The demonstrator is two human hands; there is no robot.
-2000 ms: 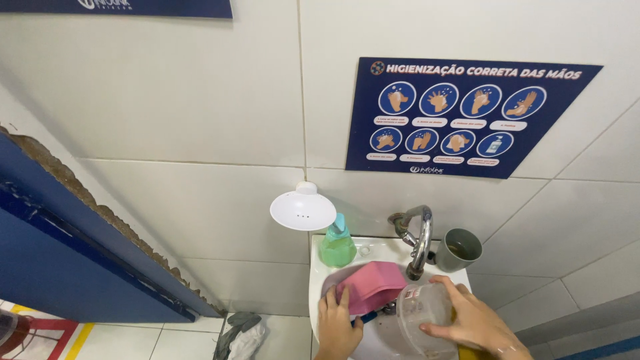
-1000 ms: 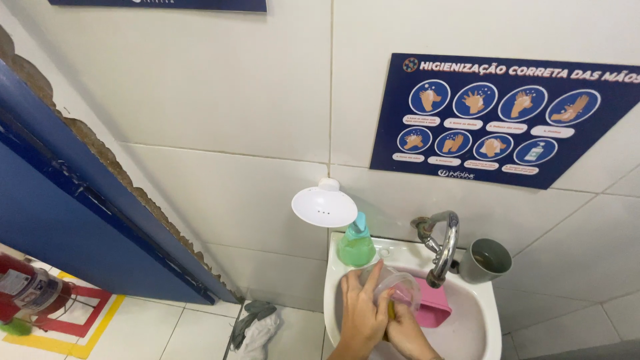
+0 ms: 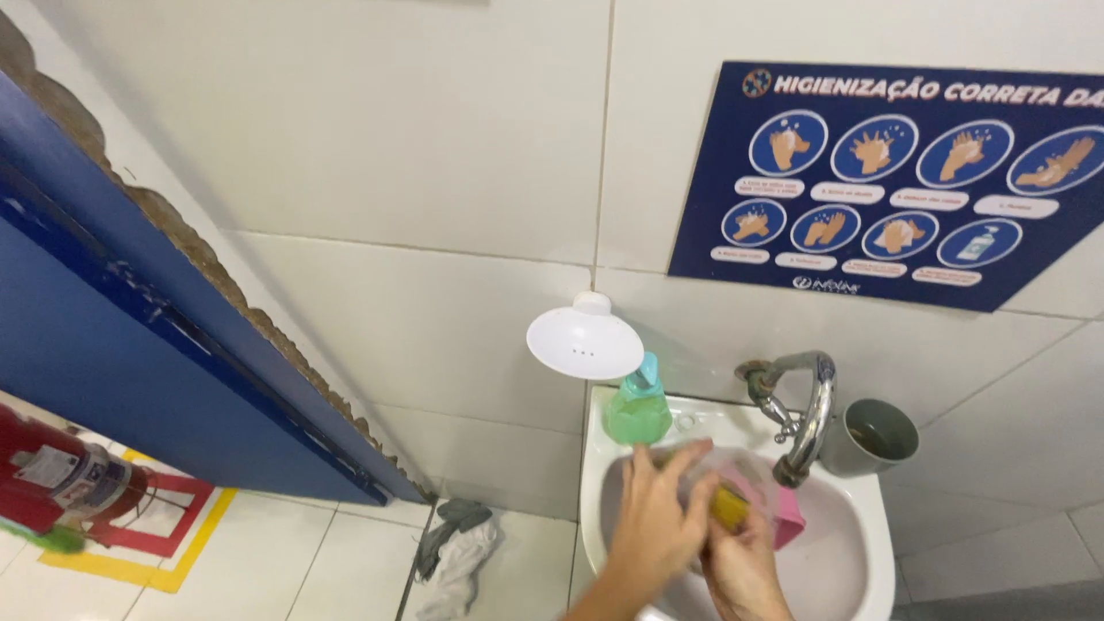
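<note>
Over the white sink [image 3: 849, 539], my left hand [image 3: 651, 522] grips the side of a clear plastic container [image 3: 759, 470], fingers spread across it. My right hand [image 3: 743, 552] holds a yellow sponge [image 3: 730, 509] against the container. A pink plastic container [image 3: 789, 517] lies in the basin, partly hidden behind the clear one. At the basin's back left corner stands a green liquid soap bottle [image 3: 638, 414] with a turquoise top. The chrome faucet [image 3: 819, 414] arches over the basin's right half; whether water runs is not visible.
A grey cup [image 3: 871, 440] sits at the sink's back right. Above the soap hangs a white wall soap dish [image 3: 586, 341]. Grey and white cloths [image 3: 457, 561] lie on the floor left of the sink. Farther left are a blue door [image 3: 172, 345] and a red fire extinguisher [image 3: 78, 474].
Two seconds ago my left hand was on the pink container; now it grips the clear one. The clear container has moved left, and the pink one stays in the basin. The view has shifted left.
</note>
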